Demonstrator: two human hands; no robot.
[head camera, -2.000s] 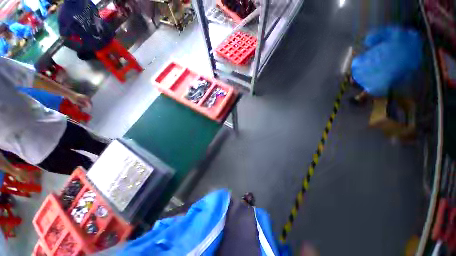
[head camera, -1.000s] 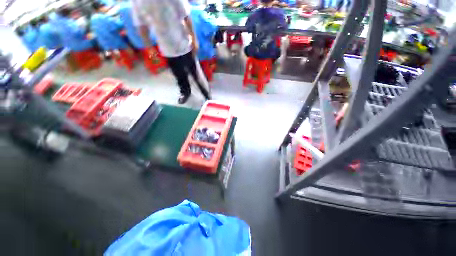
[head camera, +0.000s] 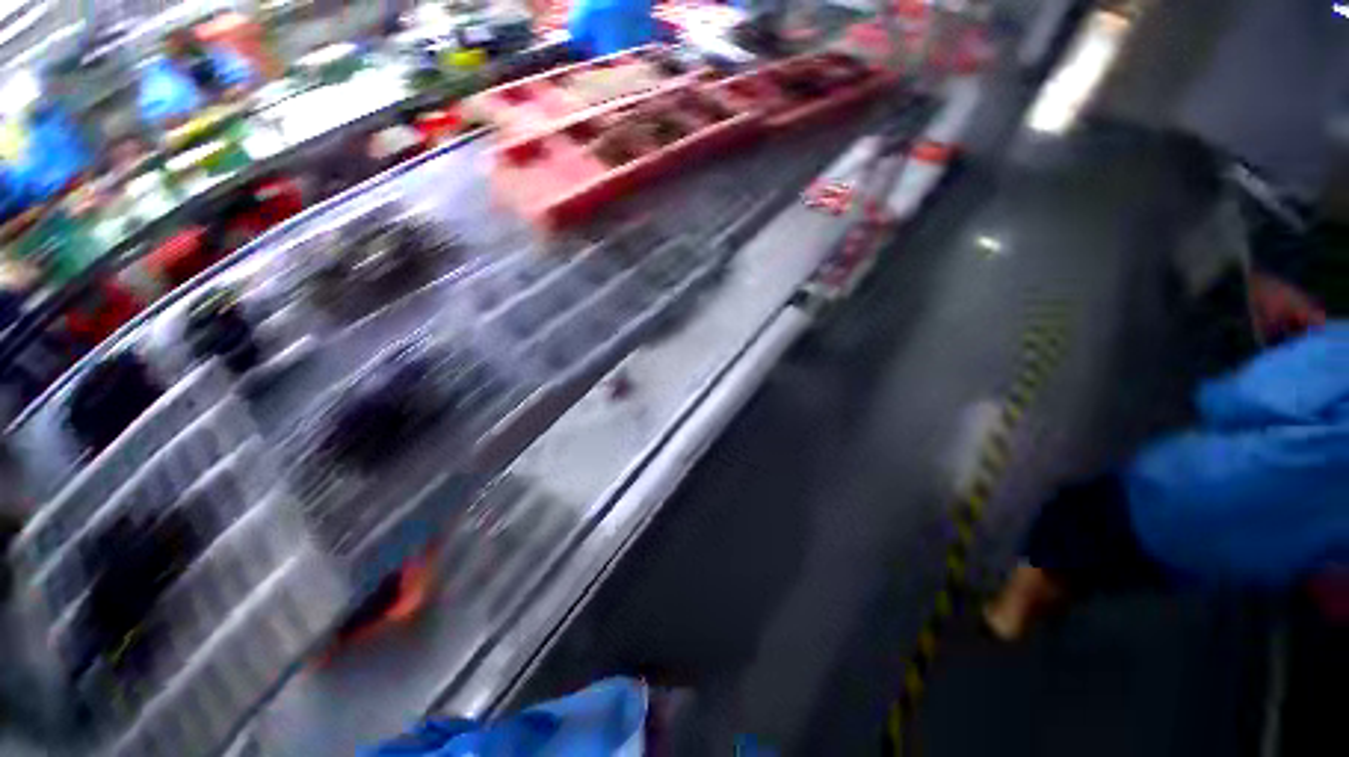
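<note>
Neither of my hands is in the picture. Part of my blue garment (head camera: 570, 725) shows at the bottom edge. Nearest in front, to the left, is a shelf rack (head camera: 636, 422) with a pale metal edge. It bears long red trays (head camera: 592, 178) with dark contents at its upper end, and pale ribbed trays (head camera: 222, 592) with dark parts at the lower left. The picture is badly blurred, so the parts cannot be told.
A person in blue (head camera: 1243, 473) is at the right, with one bare foot or hand, blurred, low down. Yellow-black tape (head camera: 969, 518) runs along the dark floor (head camera: 799, 592) between the rack and that person. Blurred benches and people in blue are at the upper left.
The view has swung: the green bench with red trays is out of sight. The rack, at the right before, now fills the left. The person in blue at the right is nearer than two seconds ago.
</note>
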